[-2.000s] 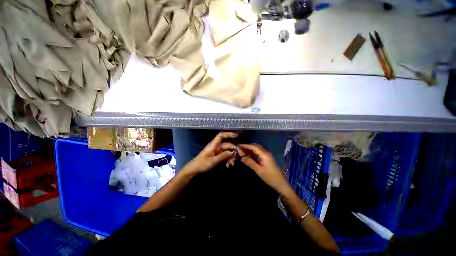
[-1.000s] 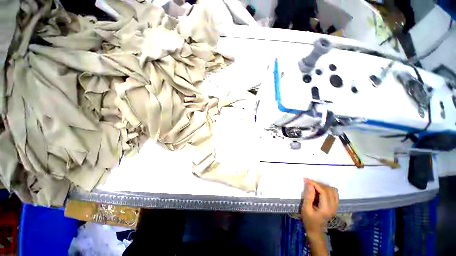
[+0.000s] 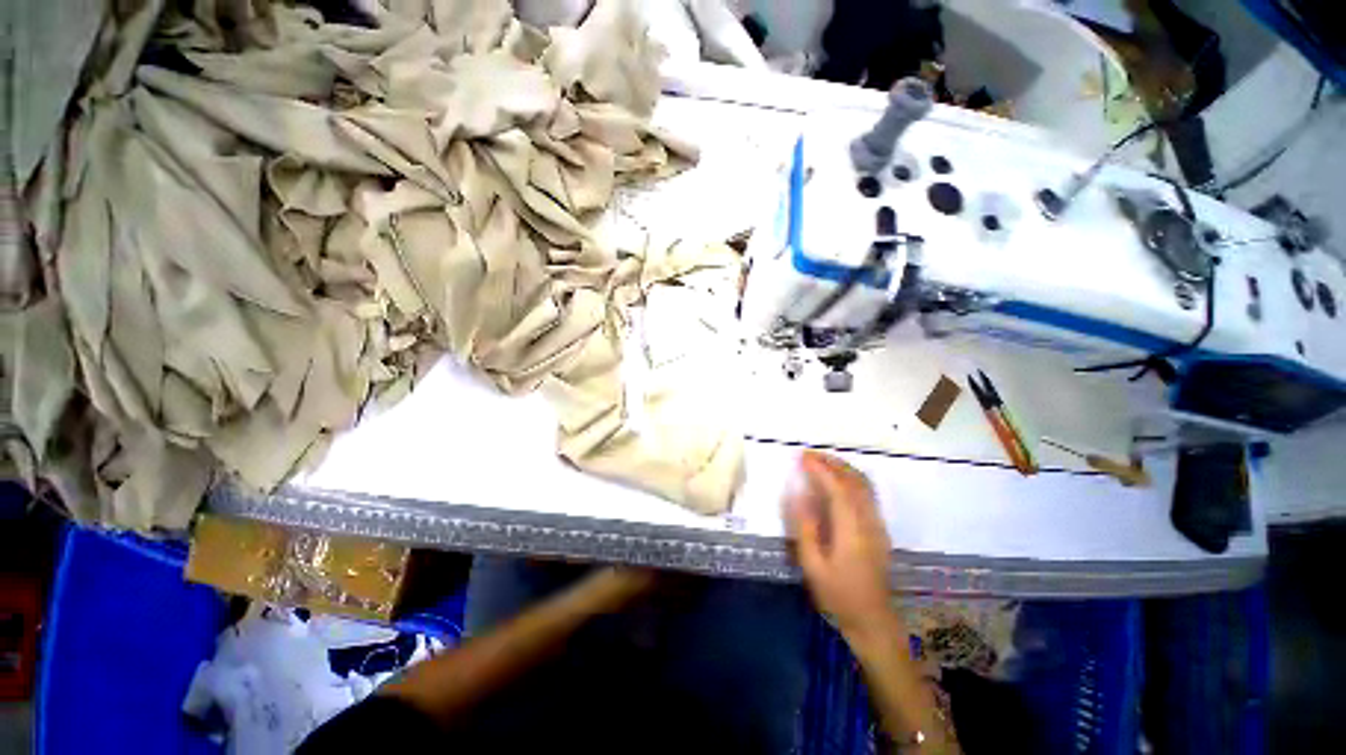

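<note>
My right hand (image 3: pixel 841 534) is over the front edge of the white table, blurred, with nothing visible in it; whether its fingers are closed is unclear. My left forearm reaches below the table edge, and the left hand is hidden under it. A beige fabric piece (image 3: pixel 672 454) lies flat on the table left of my right hand, joined to a large tangled beige heap (image 3: pixel 428 221). The white sewing machine (image 3: pixel 1019 244) with a blue stripe stands behind and to the right; no cloth shows under its needle area.
Right of the needle area lie a brown tag (image 3: pixel 937 401), thread snips (image 3: pixel 1004 425) and a thin tool with a tan handle (image 3: pixel 1117 469). A black object (image 3: pixel 1212 497) lies at the right end. Below are a cardboard box (image 3: pixel 295 566) and a blue crate (image 3: pixel 111 649) with white scraps.
My hands were together at my lap, then my right hand rose to the table edge. It has since moved left. My left forearm has come into view. The camera view has shifted.
</note>
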